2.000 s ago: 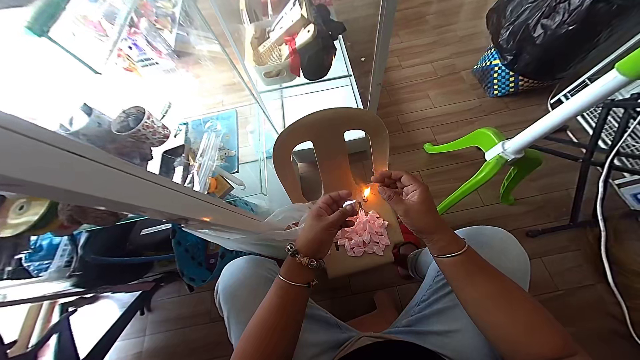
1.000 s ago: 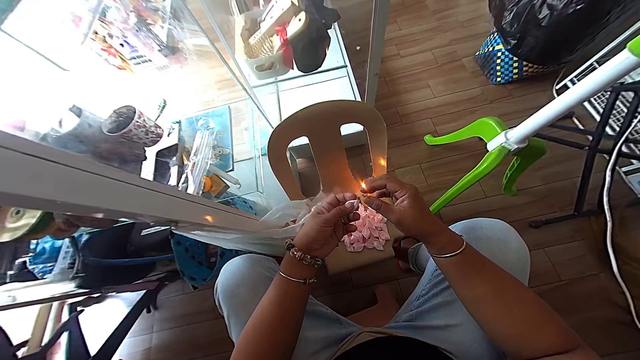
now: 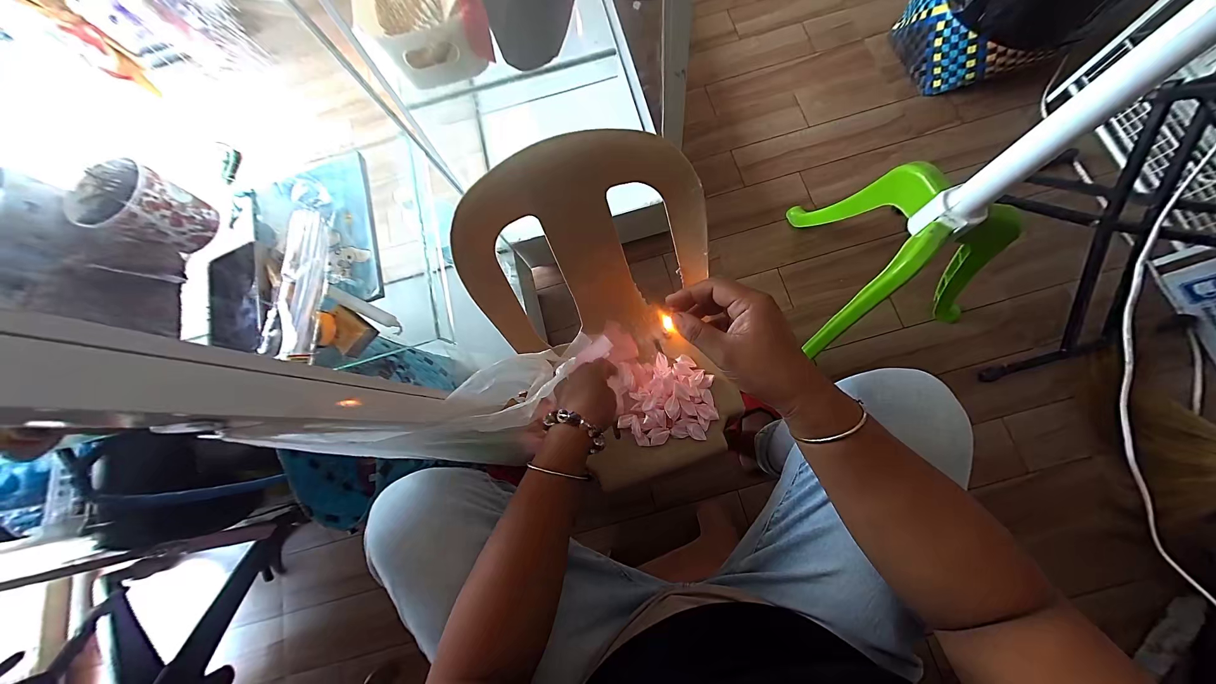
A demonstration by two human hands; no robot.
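A pile of pink folded fabric petals point(image 3: 668, 399) lies on the seat of a beige plastic chair point(image 3: 579, 171). Just left of the pile, my left hand point(image 3: 584, 394) is at a translucent plastic bag point(image 3: 494, 389), beside blurred pink pieces point(image 3: 617, 347); its fingers are partly hidden, and what they grip cannot be told. My right hand point(image 3: 731, 328) is above the right side of the seat, thumb and fingers pinched on a small burning thing, perhaps a match. Its flame point(image 3: 668, 323) glows at the fingertips, above the petals.
A glass display case point(image 3: 513, 90) stands behind and left of the chair. To the right are a green-footed stand point(image 3: 883, 204), a white cable point(image 3: 1130, 380) and a black metal frame point(image 3: 1092, 209). A woven basket point(image 3: 940, 47) sits farther back.
My left hand has moved left and down, away from my right hand, to the plastic bag. The two hands were close together at the flame before. The flame still burns at my right fingertips.
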